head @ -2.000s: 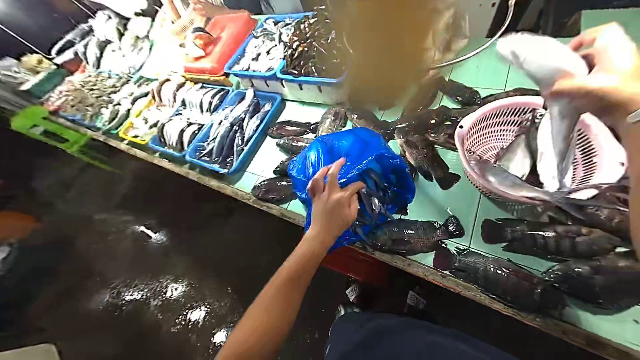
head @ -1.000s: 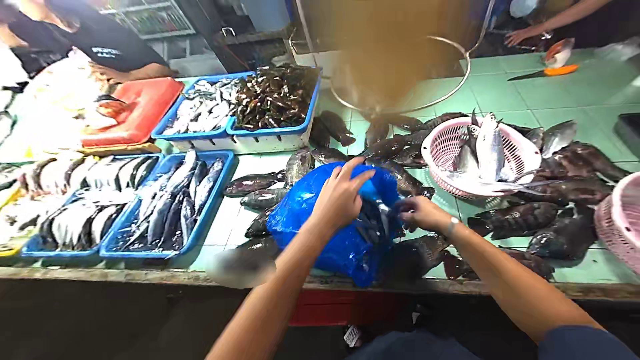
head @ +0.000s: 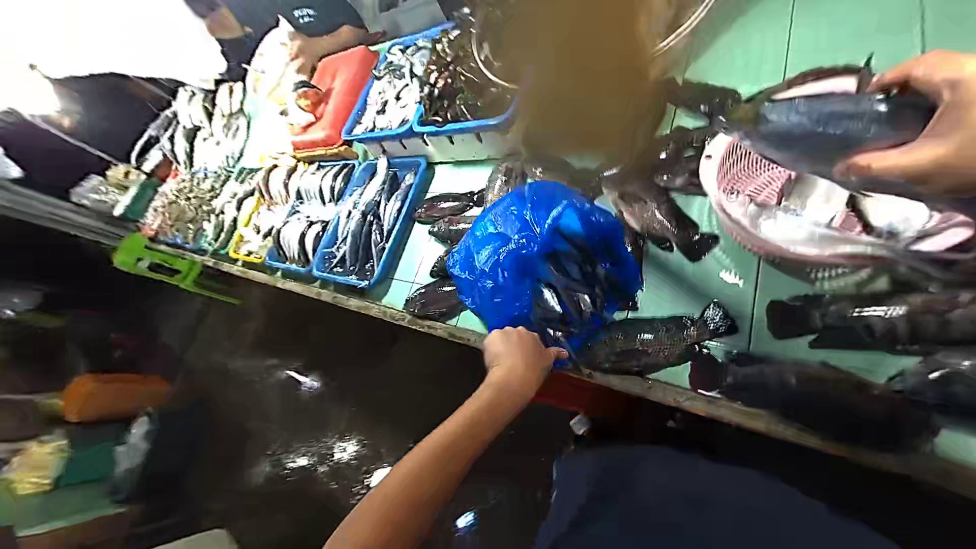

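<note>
A blue plastic bag (head: 496, 259) stands open on the green tiled counter (head: 686, 286), with several small silvery fish (head: 568, 293) inside. My left hand (head: 522, 352) grips the bag's near rim, by the counter's front edge. At the upper right, my right hand (head: 915, 130) holds a dark grey-blue fish (head: 823, 126) above the rim of a pink plastic basket (head: 713, 171). Pale fish (head: 820, 210) lie in that basket. Dark whole fish (head: 648, 339) lie around the bag, one touching its right side.
Blue trays (head: 408, 252) of fish line the counter to the left, near a red board (head: 335, 95). A co-worker's sleeve (head: 316, 15) is behind them. A blurred brown object (head: 587, 76) hangs above the counter. A green plastic item (head: 156, 259) juts from the front edge.
My right hand has moved from the bag to above the pink basket and now holds a fish. My left hand has shifted to the bag's near rim. The view has turned.
</note>
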